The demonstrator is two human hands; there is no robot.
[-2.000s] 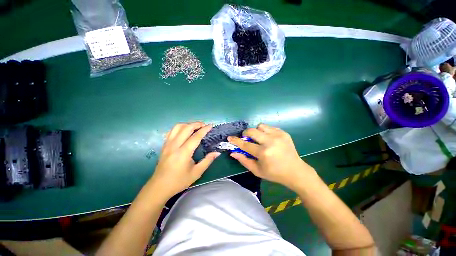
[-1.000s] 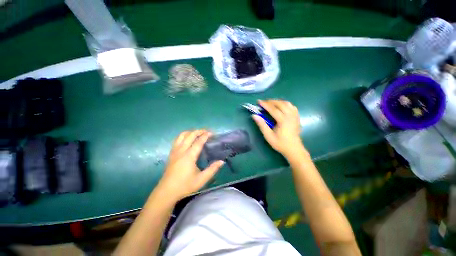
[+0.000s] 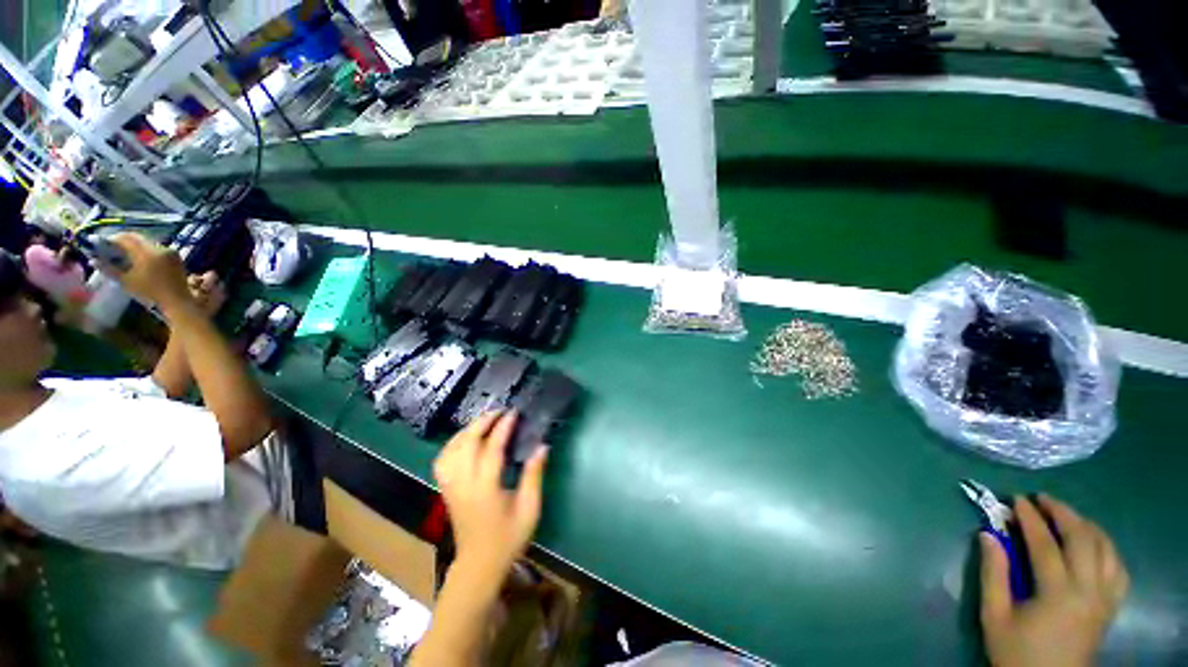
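Note:
My left hand (image 3: pixel 495 489) is at the row of stacked black housings (image 3: pixel 437 378), its fingers and thumb on the black housing (image 3: pixel 545 414) at the row's right end. My right hand (image 3: pixel 1053 573) is at the lower right, closed around the blue handles of the cutters (image 3: pixel 1003 534), whose metal jaws point up and left. The small metal pieces (image 3: pixel 805 357) lie in a loose pile at the middle right. The open clear bag (image 3: pixel 1092 378) holds dark small parts.
A labelled bag (image 3: pixel 693 297) stands by the white post (image 3: pixel 678 143). Another row of housings (image 3: pixel 489 297) lies behind the first. A person in a white shirt (image 3: pixel 117 456) works at the left, near a green box (image 3: pixel 335 297). A cardboard box (image 3: pixel 280 593) is below the bench.
The view has swung left. My left hand has moved with a housing to the stacked row. My right hand still holds the cutters, now away from the housing.

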